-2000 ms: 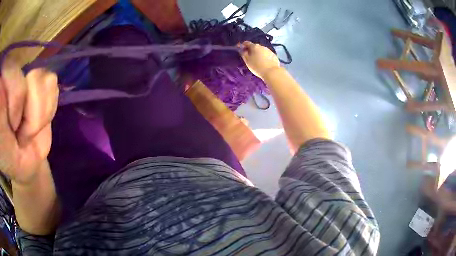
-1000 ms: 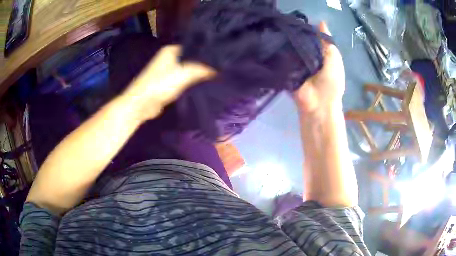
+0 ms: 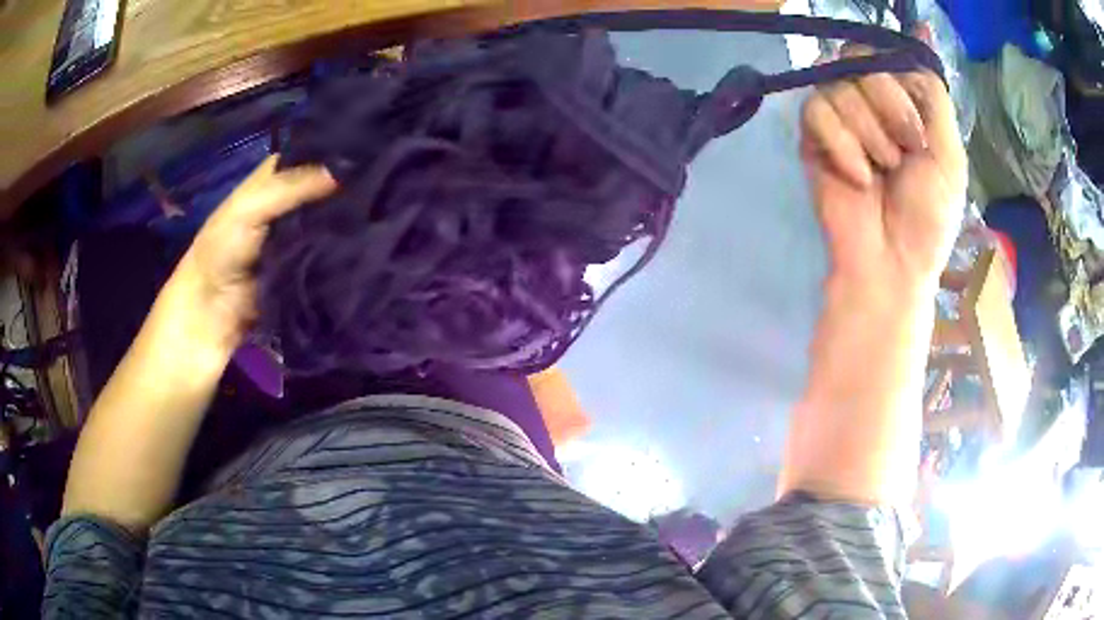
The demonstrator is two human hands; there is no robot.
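Observation:
A large tangled bundle of dark purple-black strips (image 3: 484, 206) lies over my lap, at the table's edge. My left hand (image 3: 260, 224) is at the bundle's left side, thumb on it and fingers partly hidden by it; it holds the bundle. My right hand (image 3: 878, 145) is raised at the right, closed on a strip (image 3: 835, 67). The strip loops over my right hand and runs left to the bundle, with a knot-like clump near the bundle's right side. The bundle is blurred, so single strips are hard to tell.
The wooden table (image 3: 230, 61) curves across the upper left, with a smartphone (image 3: 87, 49) on it. Blue material (image 3: 200, 170) shows beneath it. Grey floor (image 3: 714, 327) lies between the bundle and my right arm. A wooden chair (image 3: 987, 351) and plastic-wrapped goods stand at the right.
The bundle, first hanging by my legs, was lifted in both hands and is now over my lap. My right hand has moved right and pulls a strip out from it. The phone has come into view.

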